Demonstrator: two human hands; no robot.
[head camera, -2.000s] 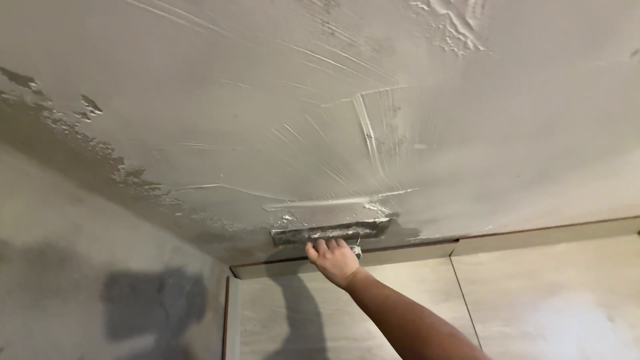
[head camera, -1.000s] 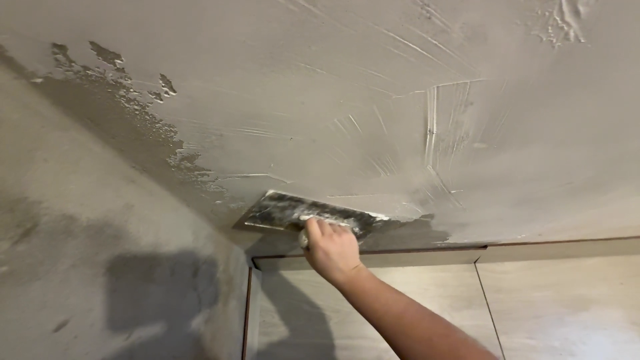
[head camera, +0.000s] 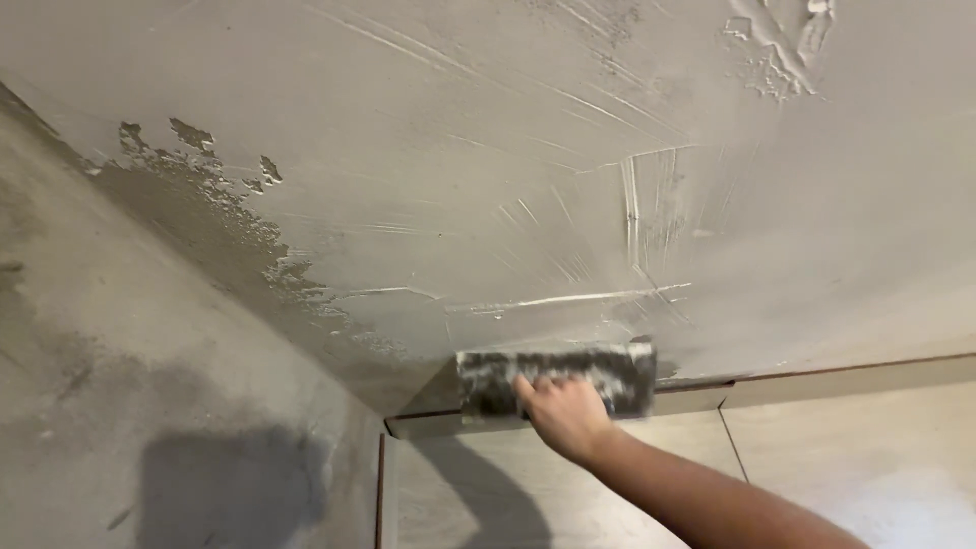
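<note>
My right hand grips the handle of a steel plastering trowel, its wide rectangular blade smeared with plaster. The blade lies near the bottom edge of the wet plaster surface, just by the tiled strip along that edge. Ridges and trowel lines cross the plaster above the blade, and a rough patch of thin coat runs along its left side. Most of the trowel's handle is hidden by my fingers. My left hand is out of view.
A bare grey cement wall meets the plaster at the left, with a shadow on it. Large pale tiles lie below, their raised edge bordering the plaster. A thicker lump of plaster stands out at the upper right.
The trowel has gone from a slanted position on the plaster to one nearly level with the tile edge, its blade face more in view. A fresh ridge line shows above it.
</note>
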